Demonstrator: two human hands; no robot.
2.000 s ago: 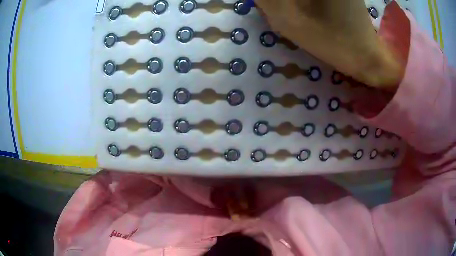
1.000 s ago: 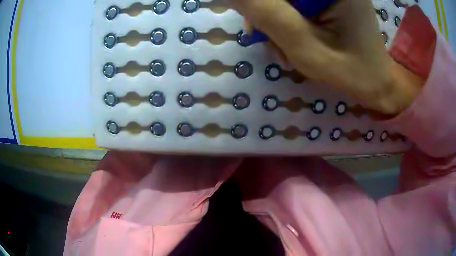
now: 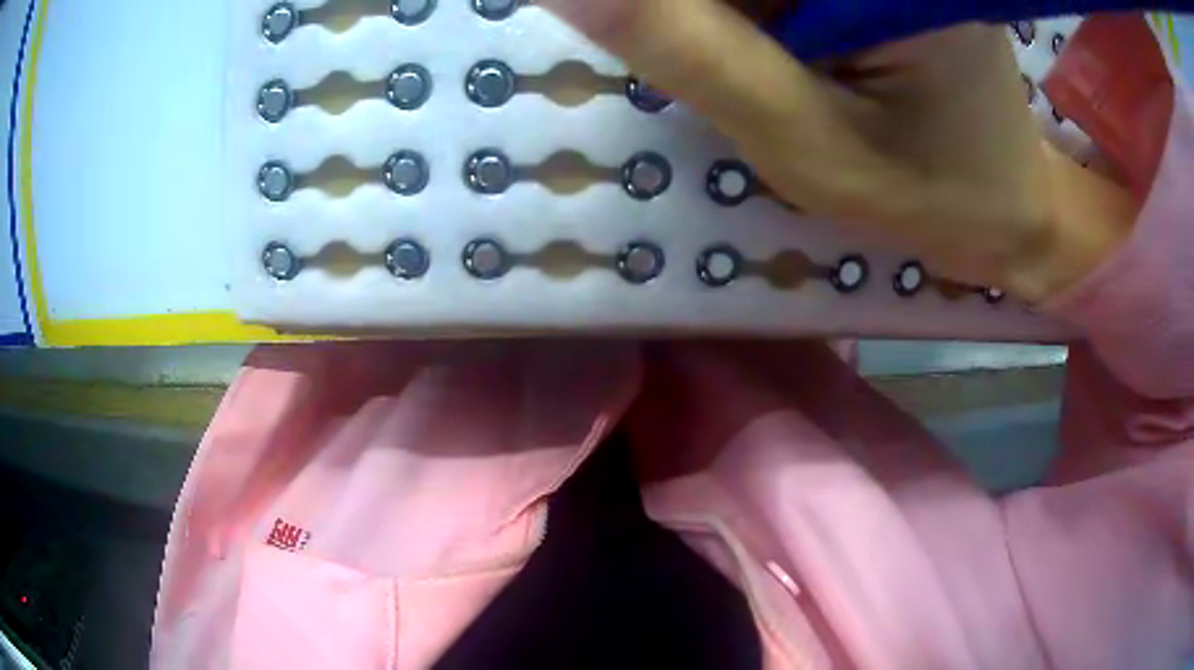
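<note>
The off-white parts tray [image 3: 445, 301] lies in front of me, with rows of tan dumbbell-shaped pockets. Round metal parts [image 3: 487, 172] with dark rims and paler centres sit at both ends of the pockets. My right hand [image 3: 877, 157], bare, reaches over the tray from the right. It is closed around the blue hand tool [image 3: 904, 24], which shows along the top edge above the hand. The tool's tip is not visible. The fingertips are cut off by the top edge. The hand hides several parts on the tray's right side. My left hand is not in view.
The white tabletop [image 3: 125, 170] shows to the left, with yellow tape [image 3: 144, 327] and blue tape near its edge. The table's front edge and the pink jacket [image 3: 432, 432] are below the tray. The right sleeve [image 3: 1126, 301] crosses the tray's right end.
The tray and table edge have moved up in the picture, and fewer rows show. My right hand has shifted slightly right, and more of the blue tool shows than two seconds ago.
</note>
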